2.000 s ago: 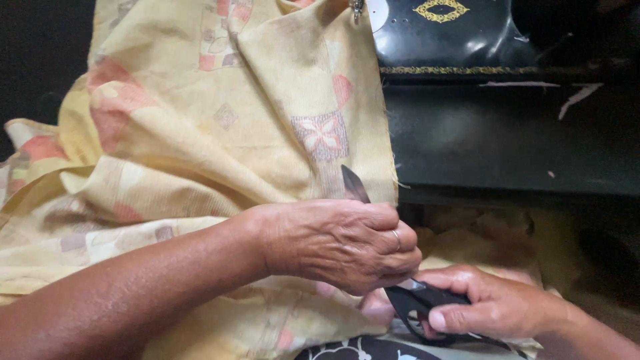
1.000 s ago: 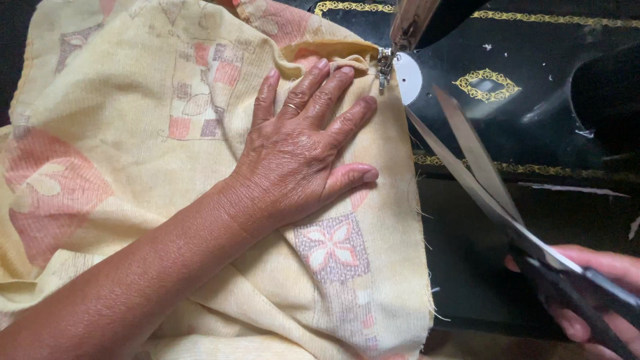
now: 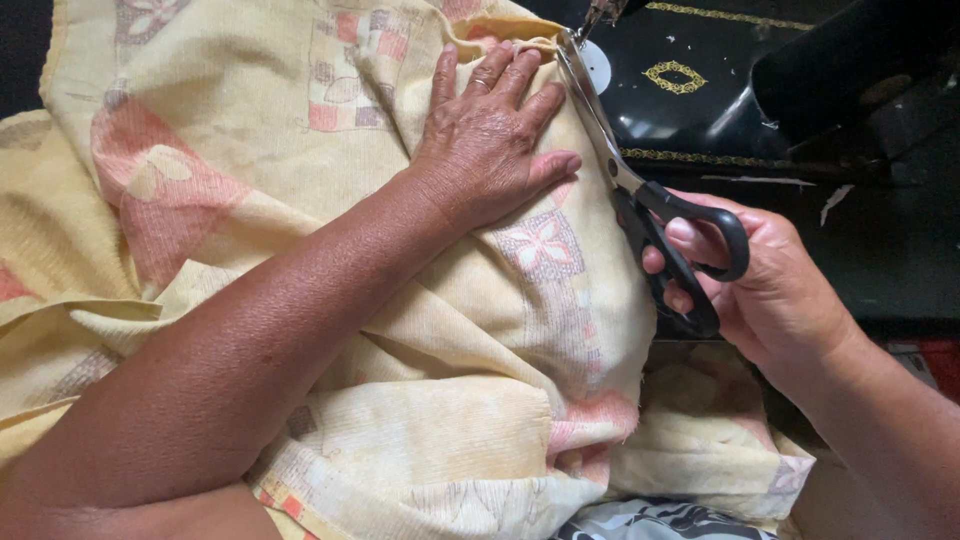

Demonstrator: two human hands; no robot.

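Observation:
Yellow patterned fabric [image 3: 465, 300] covers most of the view, bunched in folds. My left hand [image 3: 499, 127] lies flat on it with fingers spread, a ring on one finger, its fingertips beside a raised fold. My right hand [image 3: 735, 262] holds scissors [image 3: 616, 169] by their black handles. The narrow gap between the metal blades lies at the fabric's edge, by the fold just right of my left fingertips. The blade tips reach close to the sewing machine's presser foot area [image 3: 592, 19], whose details are partly hidden.
The black sewing machine bed [image 3: 697, 112] with gold ornament stands at the upper right, a round metal plate [image 3: 596, 66] set in it. White scraps [image 3: 836, 201] lie on the dark surface in front. More fabric [image 3: 697, 442] hangs at the lower right, near black, grey and white patterned cloth [image 3: 660, 521].
The scissors in my right hand have moved left to the fabric's edge, and their wide-apart blades have drawn closer together. My left hand, earlier near the right one, has lain flat since the middle frame.

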